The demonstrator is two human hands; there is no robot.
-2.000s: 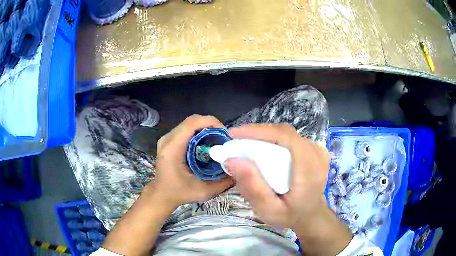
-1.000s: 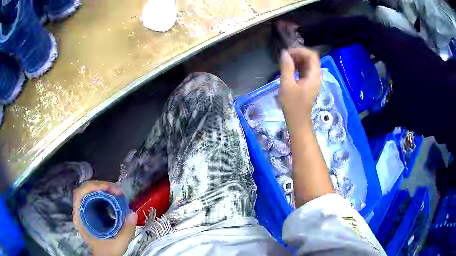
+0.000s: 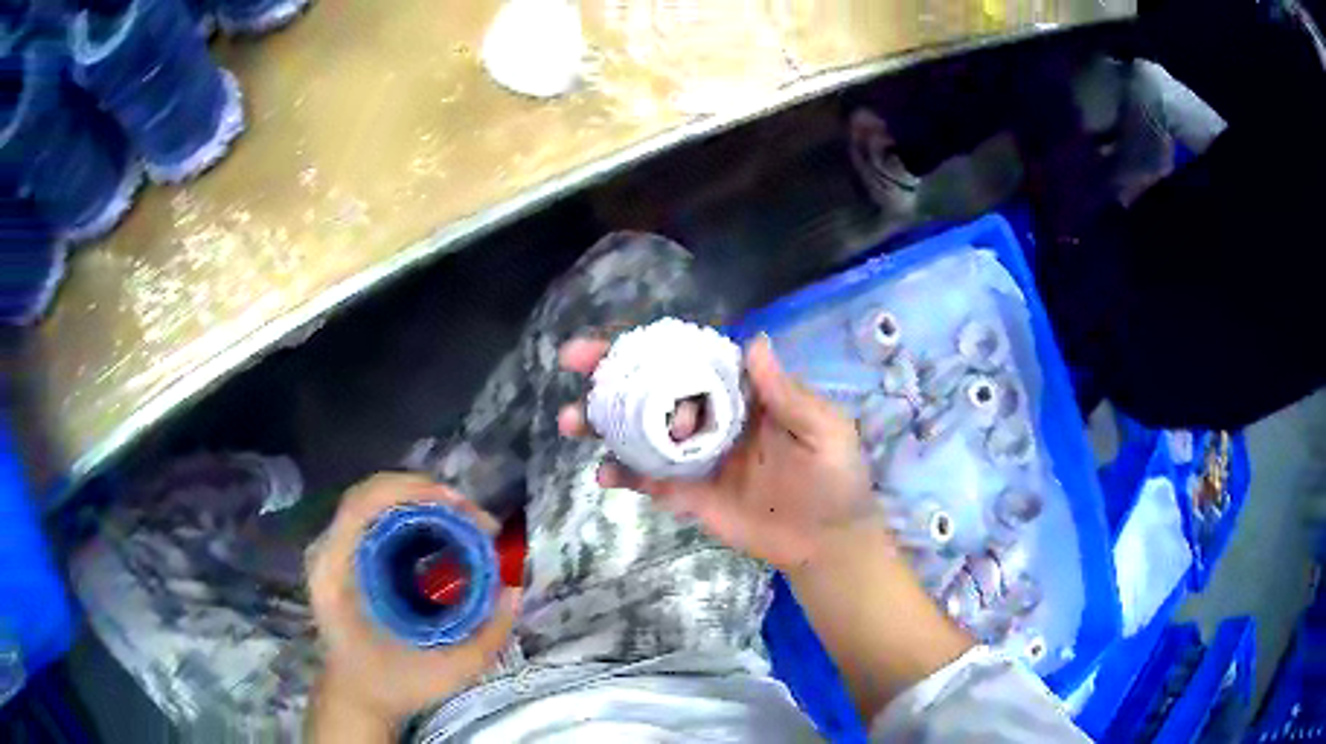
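Note:
My left hand is closed around a blue shell, held upright over my lap with its round open end facing up. My right hand holds a pale ruffled base ring in its fingers, its dark square hole facing me and a fingertip showing in the hole. The ring is apart from the shell, to its upper right. A white object, probably the glue bottle, lies on the bench near its edge.
Blue shells with pale frilly bottoms stand at the bench's left. A blue bin with loose ruffled rings on a pale liner is right of my leg. A dark-clothed person is at upper right. A red stool shows between my legs.
The white bottle has left my right hand and a white object now lies on the bench. My right hand has come back from the bin with a ruffled ring. The shell stays in my left hand.

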